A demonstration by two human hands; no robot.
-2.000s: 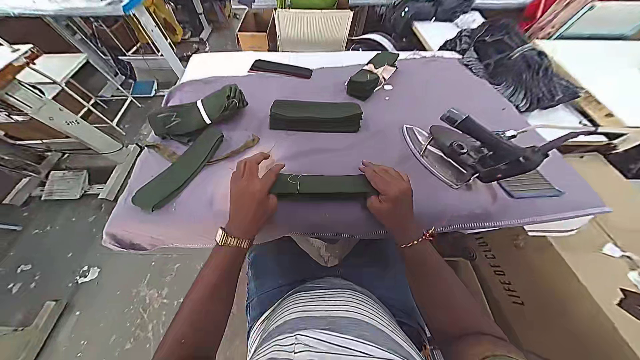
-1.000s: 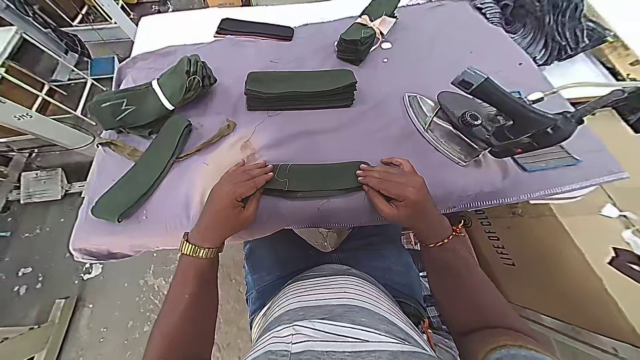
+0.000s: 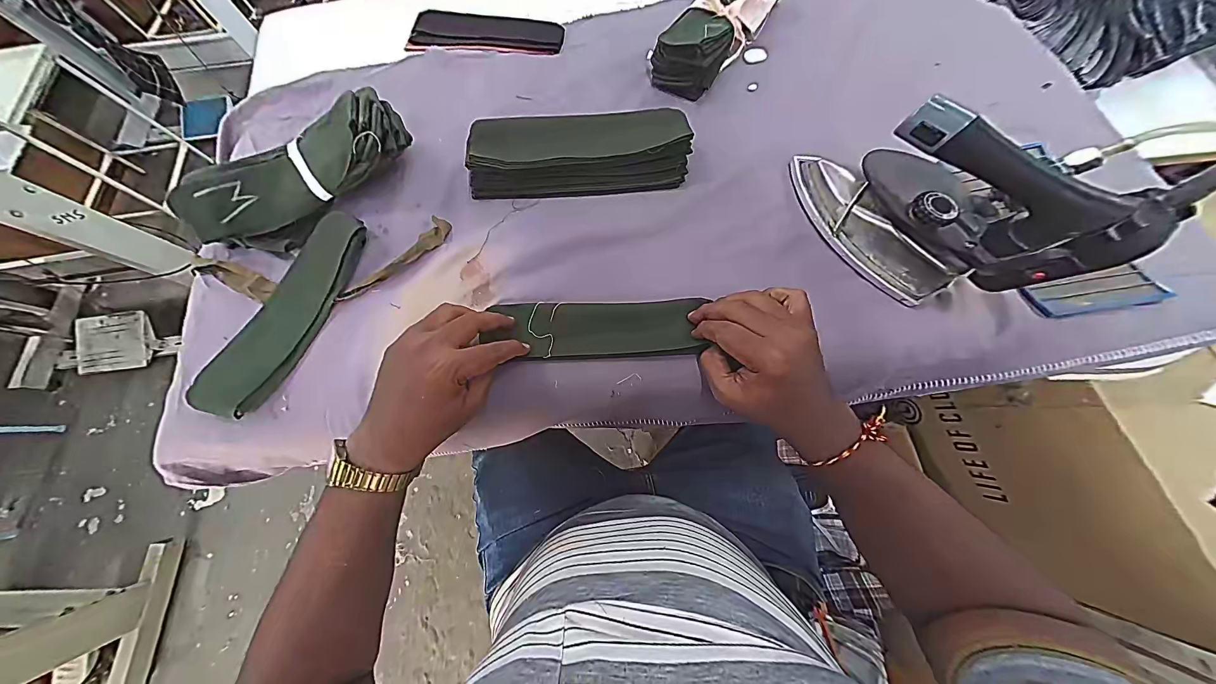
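A dark green fabric strip [image 3: 617, 329] lies flat near the front edge of the cloth-covered table, a pale loose thread on its left part. My left hand [image 3: 432, 370] pinches its left end; my right hand [image 3: 760, 356] grips its right end between thumb and fingers. Beyond it sits a stack of folded green strips [image 3: 579, 152]. To the left, a single green strip [image 3: 280, 313] lies slanted beside a green fabric bundle [image 3: 275, 180] with a white band. An electric iron [image 3: 988, 209] stands to the right, tilted, its metal soleplate facing left.
Farther back lie a dark folded strip [image 3: 489, 33] and a tied green bundle [image 3: 693, 47]. A blue-edged flat pad [image 3: 1097, 290] is partly under the iron. Dark fabric [image 3: 1121, 33] is heaped at the back right. A cardboard box [image 3: 1045, 494] stands below the table's right side.
Both hands have stayed at the two ends of the green strip. The view has moved closer to the table.
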